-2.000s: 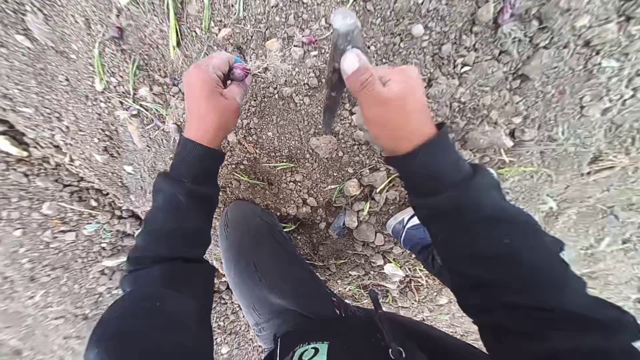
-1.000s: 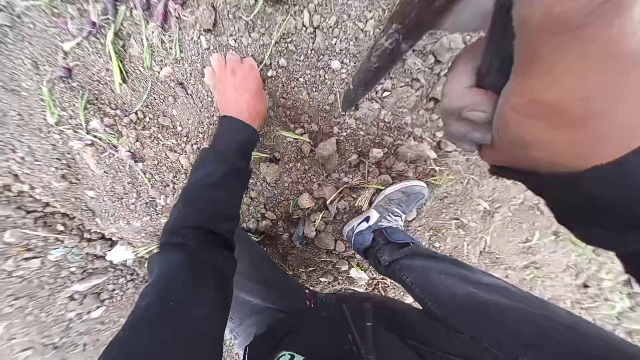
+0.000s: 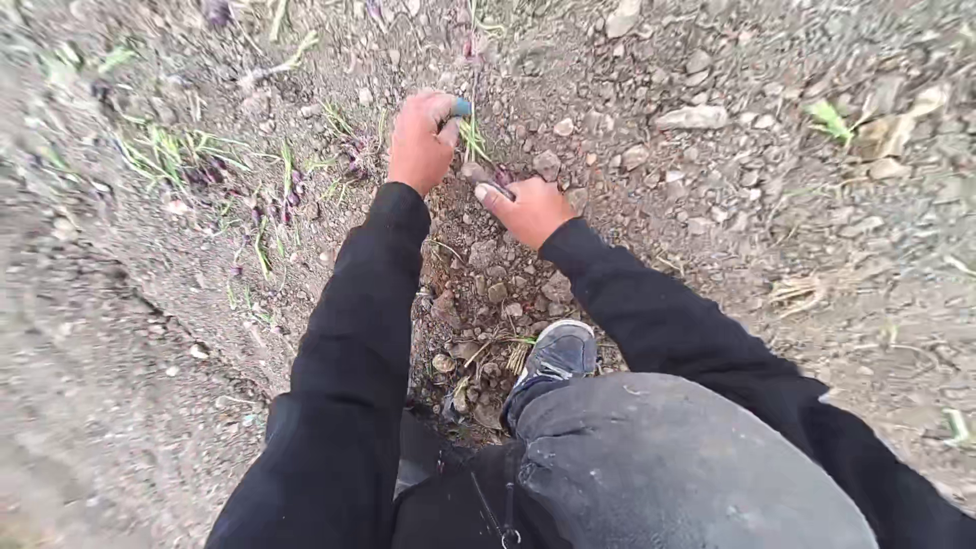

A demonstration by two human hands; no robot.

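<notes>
My left hand (image 3: 424, 141), with something blue on a fingertip, is low over the soil beside a tuft of green leaves (image 3: 472, 137); whether its fingers grip the leaves is unclear. Just right of it, my right hand (image 3: 530, 206) is closed on a dark tool handle (image 3: 496, 185), thumb on top; the rest of the tool is hidden or blurred. A small purple onion bulb (image 3: 502, 177) shows near the right fingers. Left of my hands, purple onions with green leaves (image 3: 286, 200) lie on the ground, with a larger cluster (image 3: 179, 164) farther left.
Stony soil (image 3: 488, 259) surrounds my hands. My shoe (image 3: 560, 351) and bent knee are below them, near loose stones and dry stalks (image 3: 518, 357). A long pale stone (image 3: 692, 117) and a leafy green sprout (image 3: 831, 122) lie to the right. A crack runs through the soil at left.
The right hand with the tool, raised large and close to the camera one second ago, is now down at the soil beside the left hand. Two seconds ago the left hand held a purple bulb.
</notes>
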